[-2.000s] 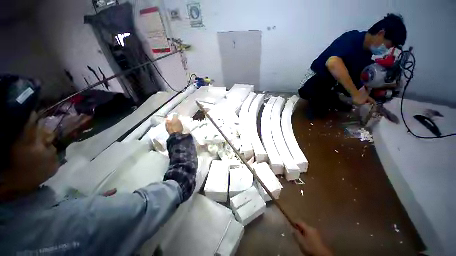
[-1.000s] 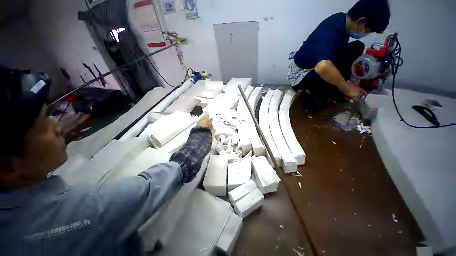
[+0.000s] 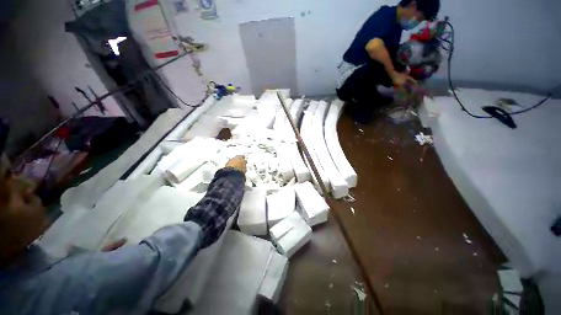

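Neither of my hands shows in the picture. A long thin brown stick (image 3: 346, 232) runs from the bottom edge up across the brown table to the left side of the curved white bundles (image 3: 322, 147); its near end is cut off, so I cannot tell if it is held. Small cut white blocks (image 3: 253, 212) stand left of the stick, some touching. Behind them is a heap of white offcuts (image 3: 261, 161), with another person's hand (image 3: 237, 162) at its left side.
A person in grey (image 3: 141, 258) leans in from the left. A masked person in dark blue (image 3: 376, 46) squats on the table (image 3: 406, 209) at a cutting machine (image 3: 421, 52). A thick white lay (image 3: 492, 166) fills the right, with a black curved object (image 3: 499, 116) and cable (image 3: 451, 71).
The hand that held the stick's near end is out of view. The stick's far end has swung right, towards the curved bundles. The view has shifted right, and the other person's hand has moved over the offcuts.
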